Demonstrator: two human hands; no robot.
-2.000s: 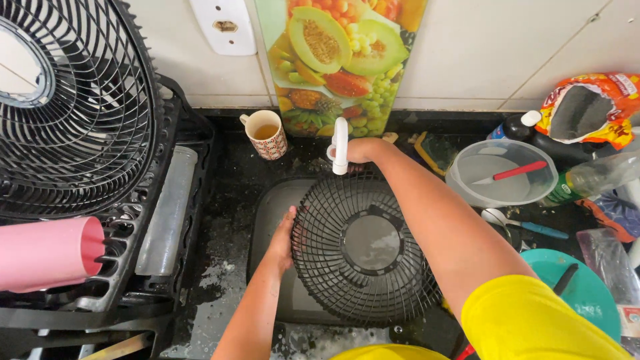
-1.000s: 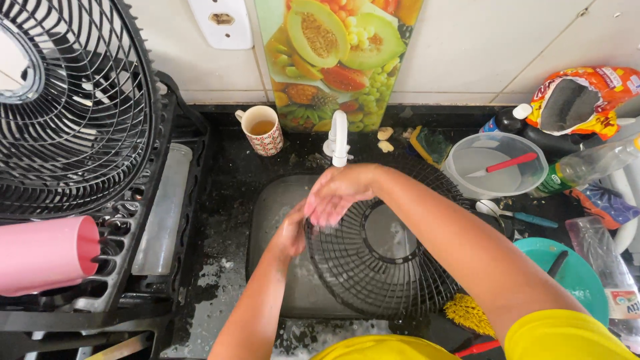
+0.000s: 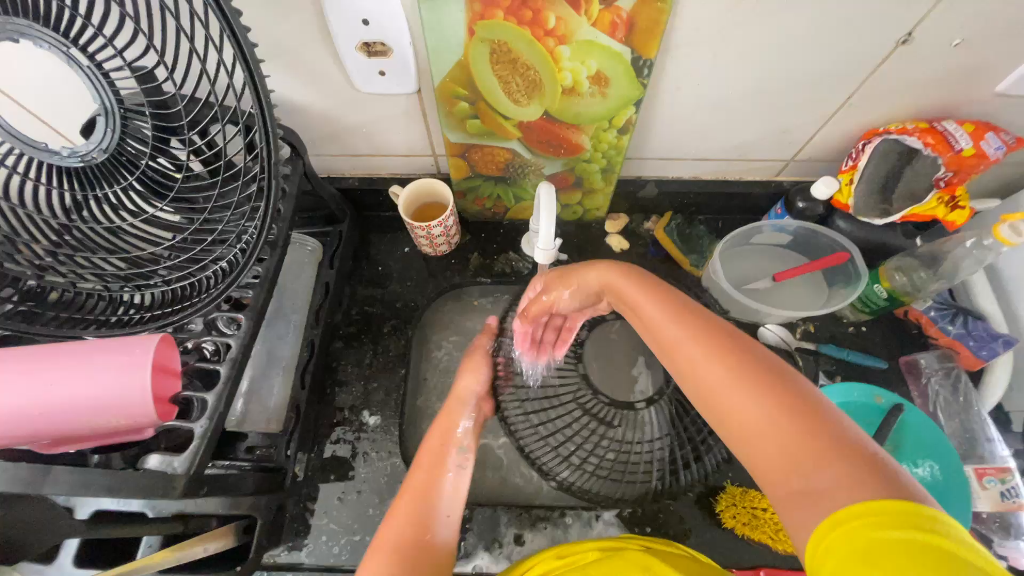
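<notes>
A black fan grille (image 3: 592,432) lies tilted over the sink basin (image 3: 448,376). My left hand (image 3: 482,360) holds its left rim; some fingers are hidden behind the grille. Under the white faucet (image 3: 545,224), my right hand (image 3: 560,308) is cupped with nothing in it, and running water pours over its fingers onto the grille's bars. Whether the right fingertips touch the bars is unclear. A yellow brush or cloth with shaggy strands (image 3: 752,516) lies right of the grille, beside my right arm.
On the stove (image 3: 200,456) at left stand a larger fan grille (image 3: 184,160) and a pink plastic container (image 3: 96,392). Behind the sink is a patterned mug (image 3: 430,220). At right are a plastic tub (image 3: 784,308) with a red-handled knife (image 3: 808,266), a teal bowl (image 3: 952,472) and bottles.
My right hand has moved from the faucet handle to below the spout, where water now runs over it. My left hand, near the right one a second ago, is at the grille's left rim.
</notes>
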